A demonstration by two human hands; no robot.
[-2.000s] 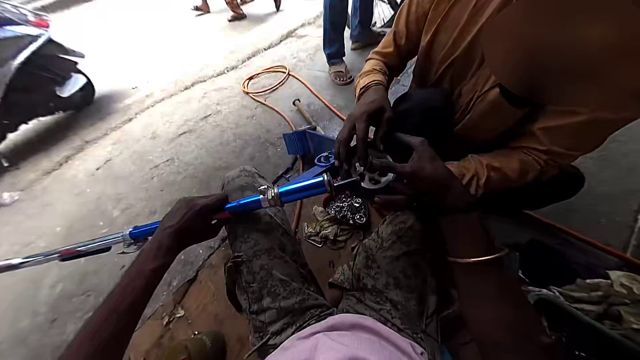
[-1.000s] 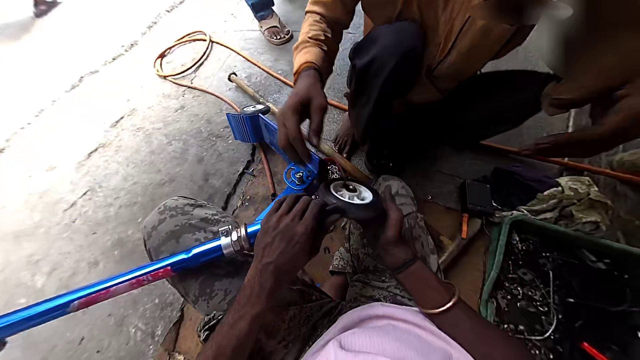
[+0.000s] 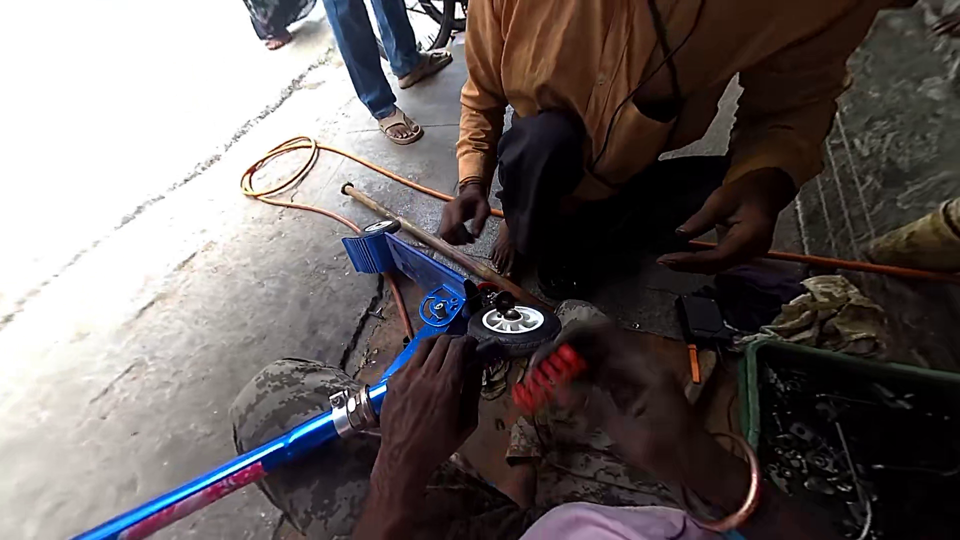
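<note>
A blue kick scooter lies across my knees, its stem [image 3: 292, 442] running to the lower left and its deck [image 3: 424, 262] pointing away. My left hand [image 3: 431, 386] is closed around the scooter's front end, beside the clamp [image 3: 352, 411] on the stem. Just right of that hand is the front wheel [image 3: 514, 322], with a black tyre and a white hub; a dark nut or bolt end stands at its centre. Below the wheel, a red coil spring [image 3: 550, 377] is blurred at the fingers of my right hand [image 3: 637, 405], which is also blurred; its grip is hidden.
A person in an orange-brown shirt [image 3: 585, 82] squats opposite, both hands apart from the scooter. An orange hose [image 3: 281, 169] and a wooden-looking rod [image 3: 427, 236] lie on the ground. At the right stand a green crate [image 3: 750, 390] of metal parts, a cloth [image 3: 832, 315] and a black box [image 3: 701, 319].
The other person's hand has drawn back from the scooter. My right hand has moved from the wheel to its lower right, where the red spring now shows. The view has shifted.
</note>
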